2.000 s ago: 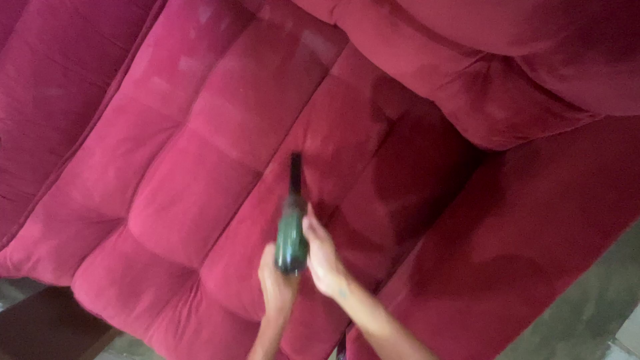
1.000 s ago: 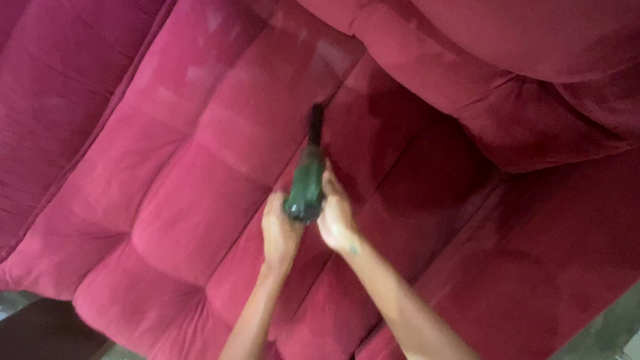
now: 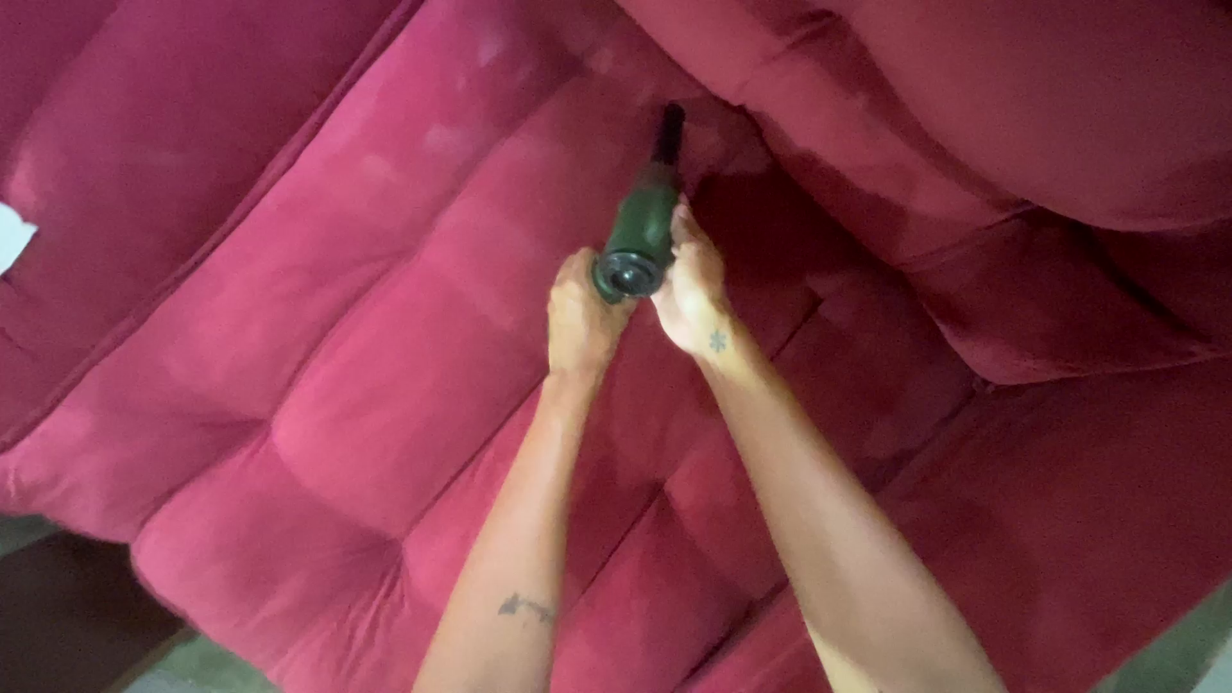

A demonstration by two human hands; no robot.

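Observation:
Both of my hands hold a green handheld tool with a dark, narrow front end (image 3: 643, 226), probably a small vacuum or blower; its exact kind cannot be told. Its round rear end faces me and the narrow end points away, over the tufted seat of a red plush sofa (image 3: 356, 356). My left hand (image 3: 585, 313) grips the tool's left side low down, with the fingers partly hidden behind it. Along the right side lies my right hand (image 3: 691, 279), its palm against the body. Whether the dark tip touches the fabric cannot be told.
A padded backrest or cushion (image 3: 972, 125) rises at the upper right, and a purplish-red padded section (image 3: 192, 125) lies at the upper left. A white object (image 3: 13, 237) shows at the left edge. Dark furniture or shadow (image 3: 77, 606) and floor (image 3: 207, 664) appear at the lower left.
Both hands have moved the green tool farther up and to the right over the seat, toward the backrest. The white object has come into view at the left edge.

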